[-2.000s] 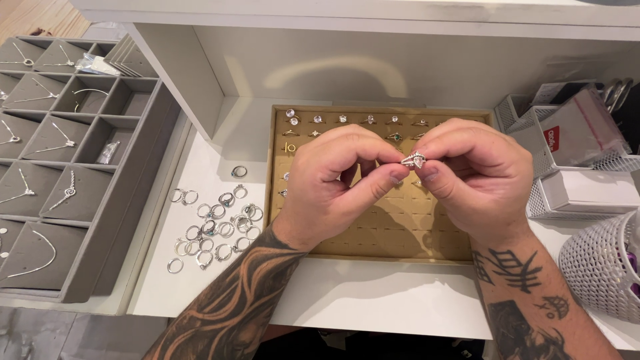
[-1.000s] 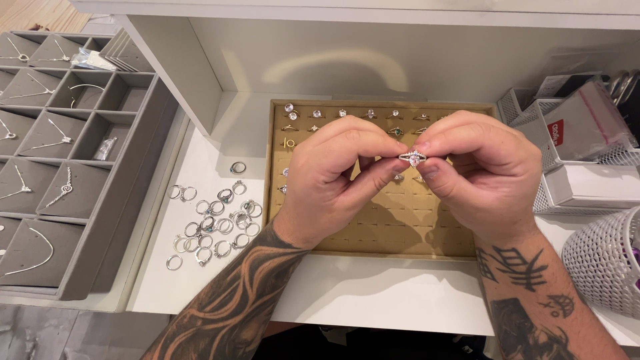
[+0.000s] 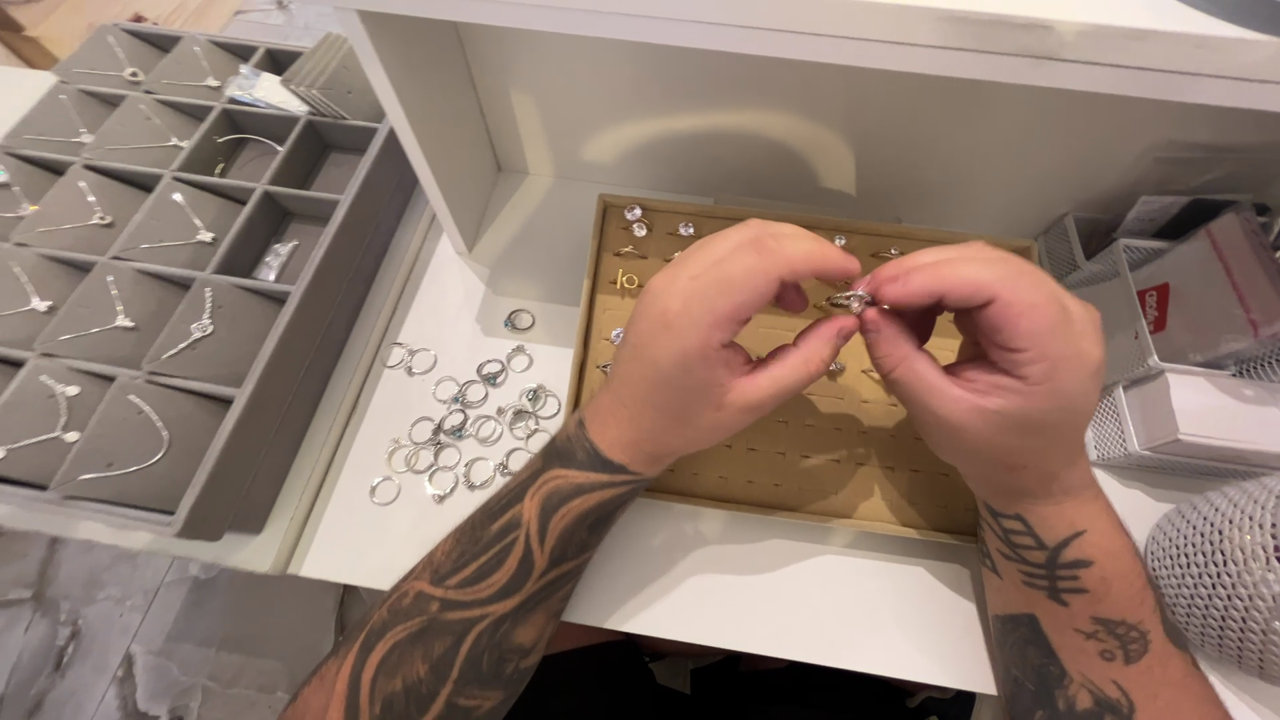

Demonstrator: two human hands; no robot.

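Observation:
Between the fingertips of my right hand (image 3: 985, 360) is a ring with a clear stone (image 3: 855, 300), held over a tan ring display tray (image 3: 780, 470). My left hand (image 3: 745, 340) is just left of that ring, its thumb tip close against it and its index finger raised away from the thumb; whether the thumb touches the ring is unclear. Several stone-set rings (image 3: 685, 229) and a gold-coloured ring (image 3: 626, 279) sit in the tray's slots, partly hidden by my hands. Several loose silver-coloured rings (image 3: 486, 430) lie on the white surface left of the tray.
A grey compartment tray (image 3: 225, 440) with necklaces and bracelets stands at the left. White mesh holders (image 3: 1140, 300) with plastic packets and a white box (image 3: 1205, 415) are at the right, above a white woven basket (image 3: 1225, 575). A white upright panel (image 3: 415, 120) rises behind the loose rings.
My left index finger and thumb have parted from their earlier pinch at the ring. The ring remains in my right fingertips, its stone turned differently.

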